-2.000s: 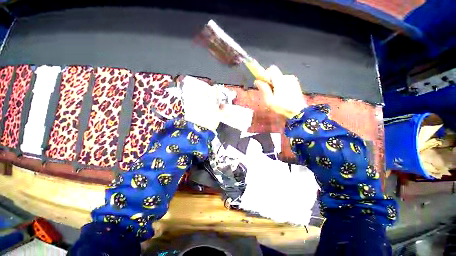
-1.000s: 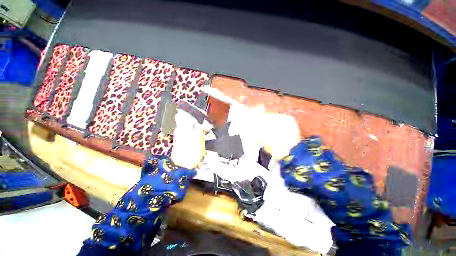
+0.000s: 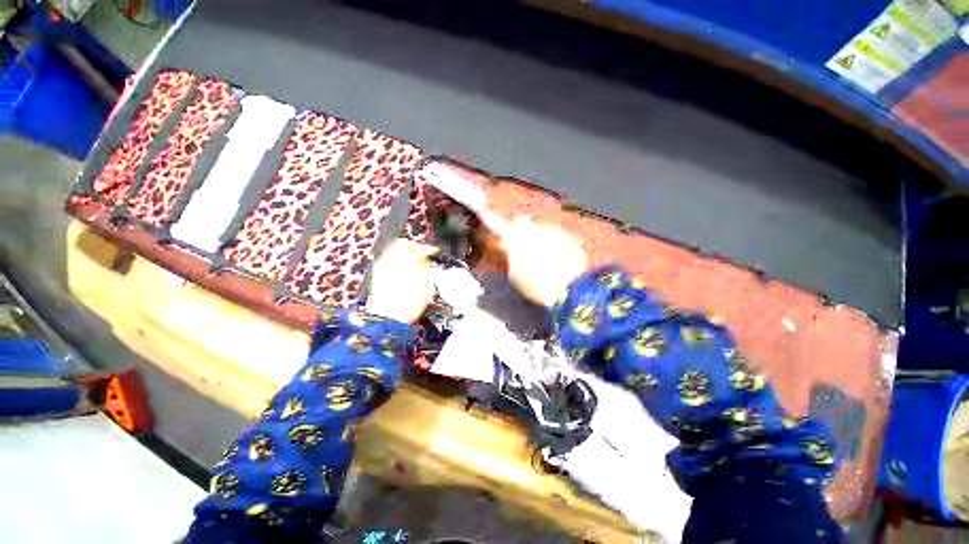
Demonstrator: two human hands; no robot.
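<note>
My right hand (image 3: 547, 258), blurred, is closed on a bench brush (image 3: 455, 186) with a pale back. Its dark bristles face down and left over the red-brown board (image 3: 627, 255). My left hand (image 3: 402, 278), also blurred, is beside the brush at the edge of the leopard-print panels (image 3: 356, 218); its fingers are not clear. White offcuts (image 3: 468, 345) and crumpled black scrap (image 3: 558, 404) lie in a heap below and between my hands. A larger white piece (image 3: 627, 457) lies partly under my right forearm.
A white panel (image 3: 234, 175) lies among the leopard strips. Dark grey sheet (image 3: 553, 117) covers the board's far side. A pale wooden edge (image 3: 181, 308) fronts it. Blue bins stand at right (image 3: 922, 441) and upper left (image 3: 64, 101). A white table (image 3: 96, 478) is at lower left.
The view has turned and shifted. The brush, raised over the grey sheet two seconds ago, is now low at the panels' right end. The rightmost leopard panel is now mostly covered or gone.
</note>
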